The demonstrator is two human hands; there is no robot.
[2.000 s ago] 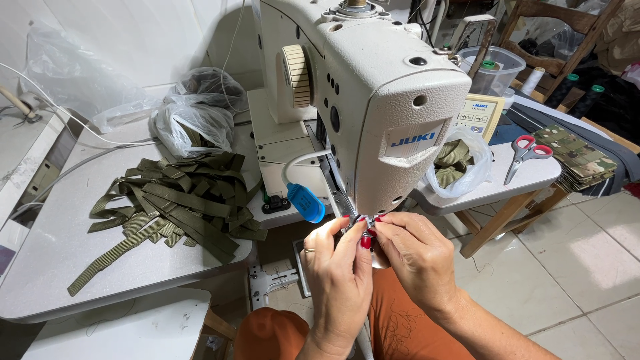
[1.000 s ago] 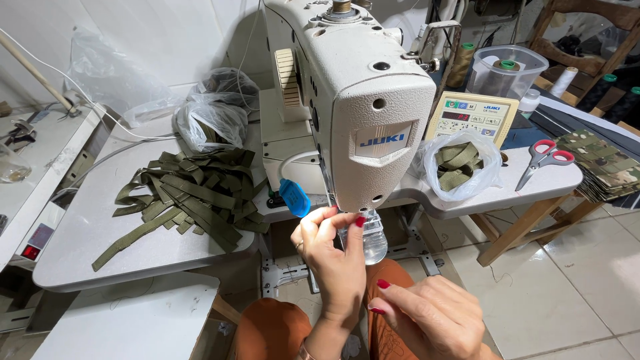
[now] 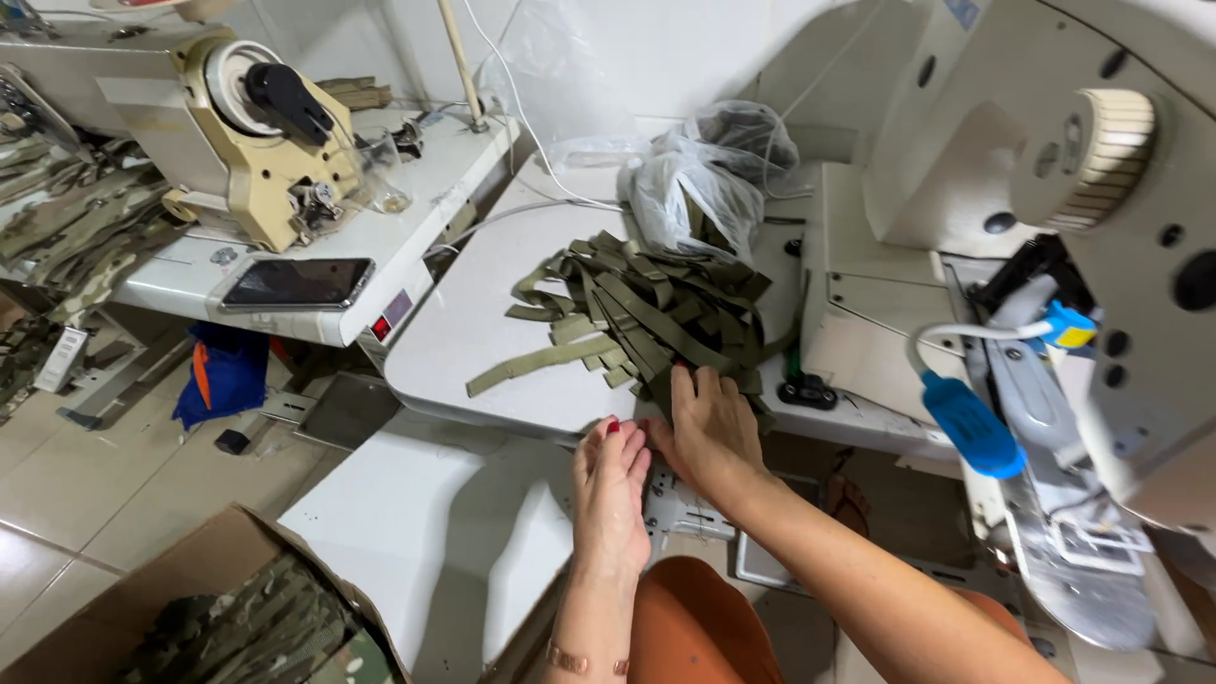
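Note:
Olive green webbing strips lie in a loose heap near the front edge of the white table. My right hand reaches over that edge, its fingertips on the near side of the heap; whether they grip a strip is hidden. Beside it, at the table edge, my left hand is half curled with the palm turned inward, and nothing shows in it. To the right stands the white industrial sewing machine, with a blue tag hanging on it and a metal plate below.
A translucent plastic bag sits behind the strips. On the neighbouring table at left are a second sewing machine and a smartphone. A cardboard box with camouflage fabric stands at lower left, beside a white board.
Both hands have left the needle area of the sewing machine and are now at the front of the strip heap. The view has swung to the left.

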